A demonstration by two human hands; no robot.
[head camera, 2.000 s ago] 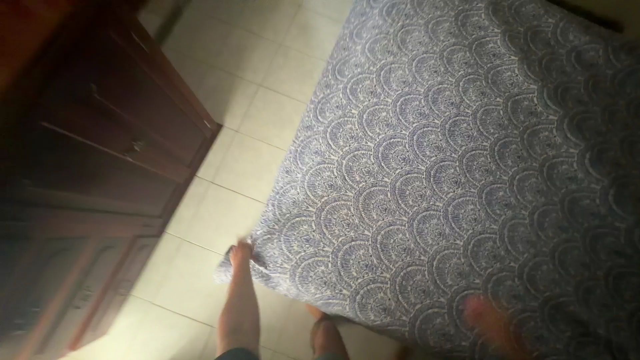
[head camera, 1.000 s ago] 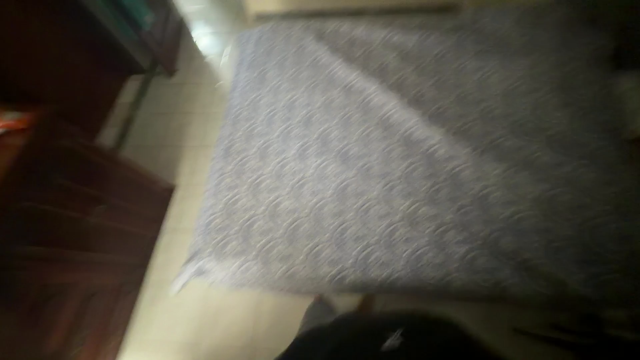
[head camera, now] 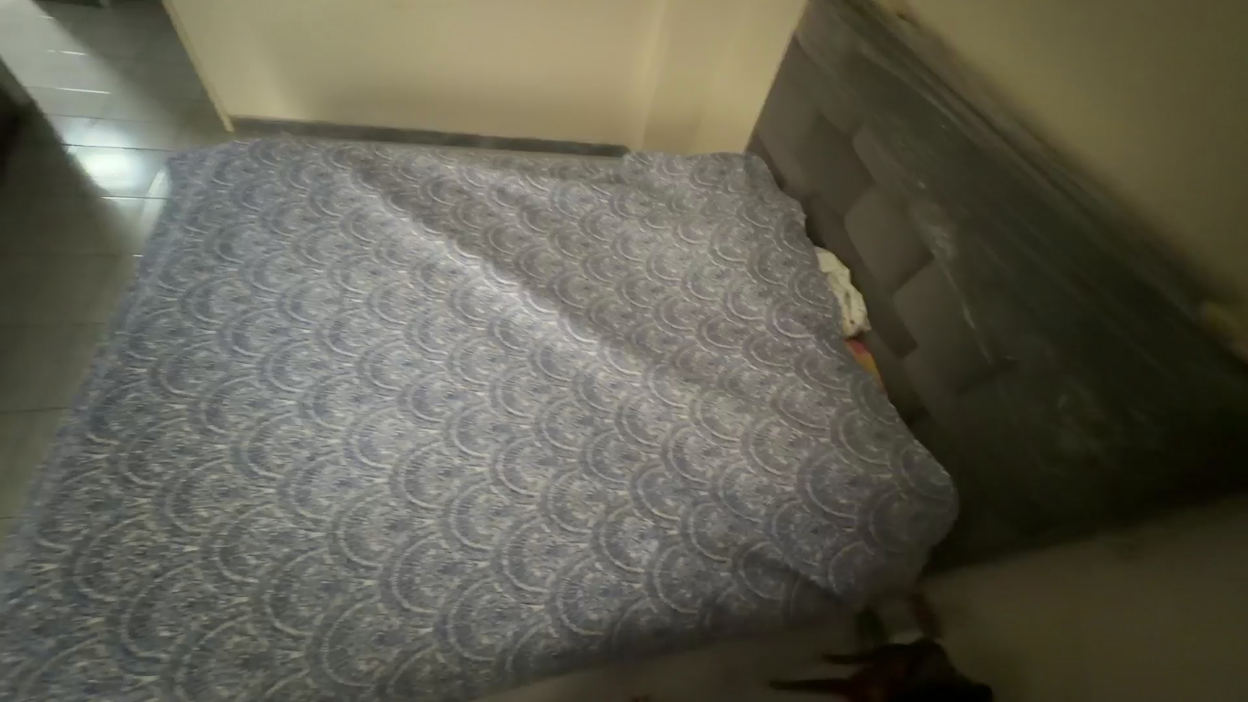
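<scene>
A blue-grey bedspread with a white scallop pattern (head camera: 468, 409) lies over the bed and fills most of the view. One long diagonal ridge crosses it from the far left towards the right side. Its right edge ends near a dark padded headboard (head camera: 877, 224). Between them a white cloth (head camera: 842, 292) and a bit of red and yellow fabric (head camera: 864, 361) stick out. Neither my left hand nor my right hand is in view.
A cream wall (head camera: 439, 68) with a dark baseboard (head camera: 429, 135) runs behind the bed. Tiled floor (head camera: 58, 292) shows at the left, with a bright reflection. A dark reddish object (head camera: 897, 673), too blurred to name, is at the bottom right.
Two seconds ago a hand was at the bedspread's lower left corner and another blurred hand was over its lower right; both are out of view now. The view has swung towards the headboard.
</scene>
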